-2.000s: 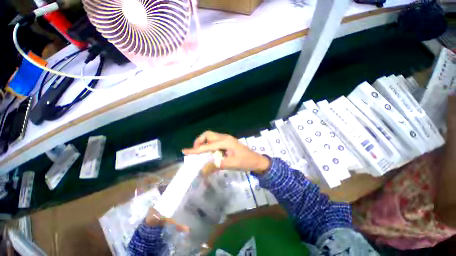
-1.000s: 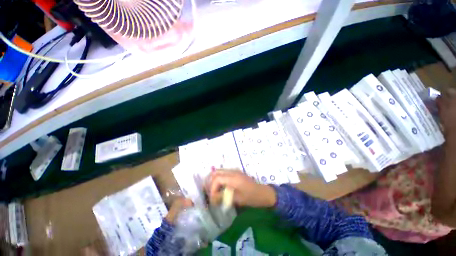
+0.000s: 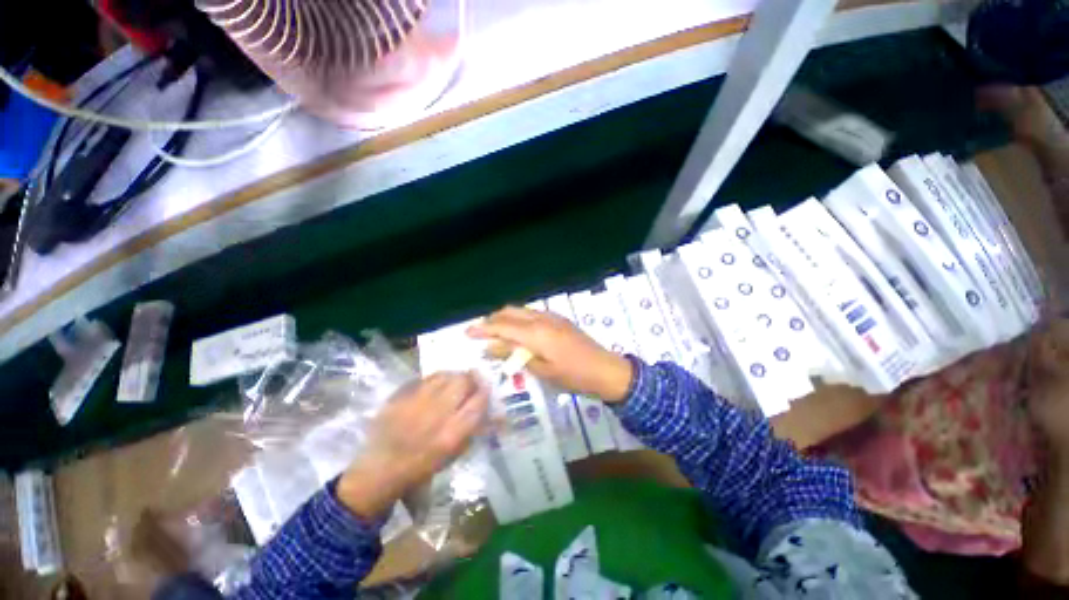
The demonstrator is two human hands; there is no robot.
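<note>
My left hand [image 3: 428, 434] is closed on crinkly clear plastic bag [image 3: 334, 381], which spreads behind and below it. My right hand [image 3: 557, 352], with pale covers on its fingertips, pinches the upper end of a white box [image 3: 530, 463] with a black barcode and a red mark. The box slants down toward the green apron. The hands nearly touch; whether film surrounds the box is hard to tell. Bagged boxes [image 3: 281, 481] lie overlapped on the cardboard, partly behind my left forearm. A row of white boxes [image 3: 744, 307] leans side by side at right.
Loose boxes [image 3: 243, 349] lie on the dark green belt [image 3: 469, 240] at left; another blurred box [image 3: 838, 127] is at upper right. A slanting metal support [image 3: 744, 123], white shelf and pink fan [image 3: 340, 41] stand beyond. Another person's arm [image 3: 1047, 434] is at right.
Both hands have moved up, away from the apron. The clear bag now spreads out behind my left hand. The belt's left boxes sit farther left in view, and a box shows at upper right.
</note>
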